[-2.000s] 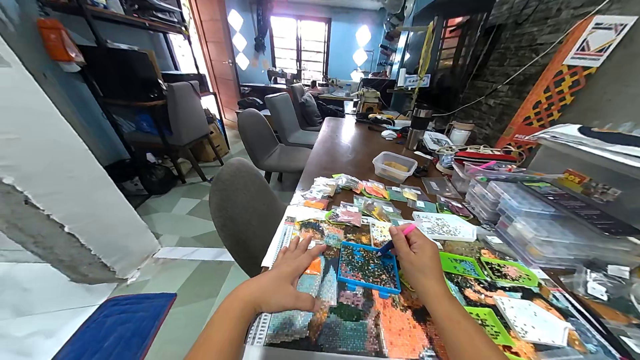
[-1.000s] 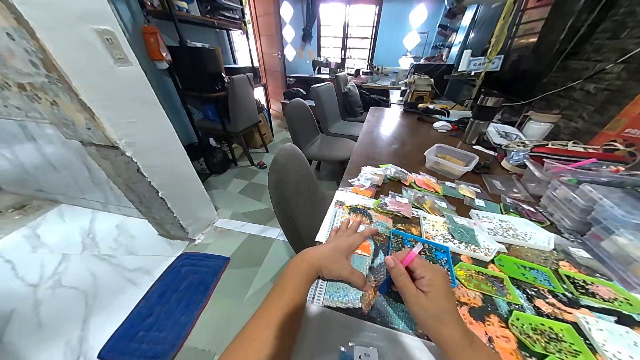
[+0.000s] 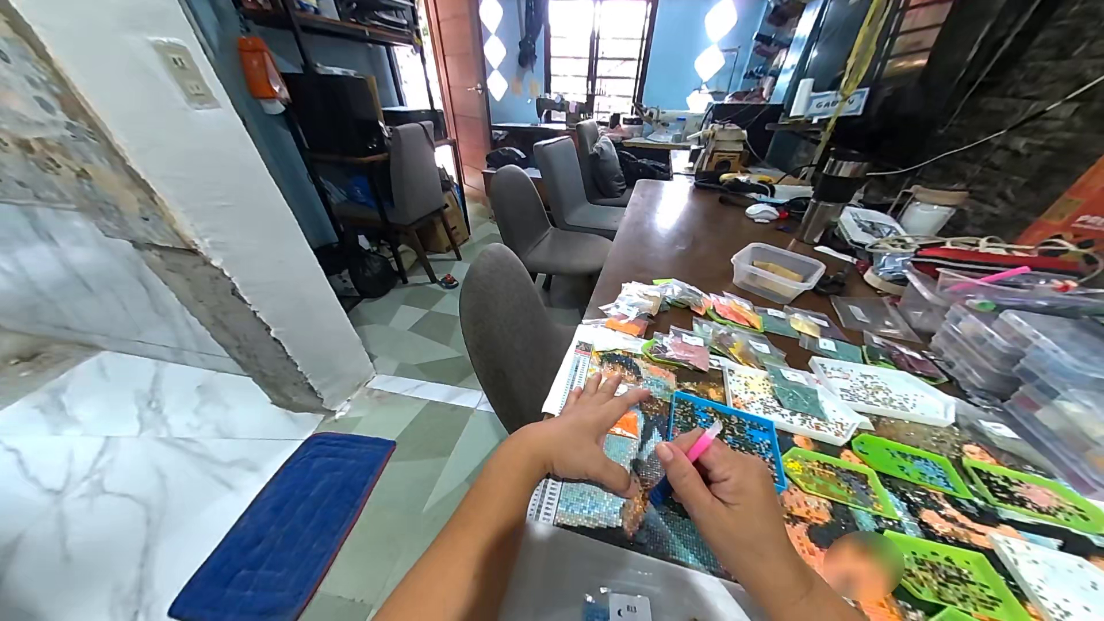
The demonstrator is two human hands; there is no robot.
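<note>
My left hand (image 3: 595, 431) lies with fingers spread on a diamond painting canvas (image 3: 595, 503), holding nothing. A pink and dark blue diamond painting pen (image 3: 703, 442) is gripped in my right hand (image 3: 724, 483), its lower end close to the canvas surface. Just beyond my right hand is a blue tray (image 3: 742, 431) of mixed small beads, partly hidden by that hand. White trays (image 3: 793, 414) and green trays (image 3: 841, 483) of beads stand to its right. Small plastic bags of beads (image 3: 681, 348) lie past the canvas's far part.
A clear plastic tub (image 3: 776, 272) stands farther along the brown table (image 3: 664, 237). Stacked clear plastic boxes (image 3: 1035, 362) and a steel tumbler (image 3: 832, 198) are on the right. Grey chairs (image 3: 513, 332) line the table's left side. A blue mat (image 3: 285, 526) lies on the floor.
The view has turned left. My right hand with the pen has moved from over the blue tray to the canvas in front of it, near my left hand.
</note>
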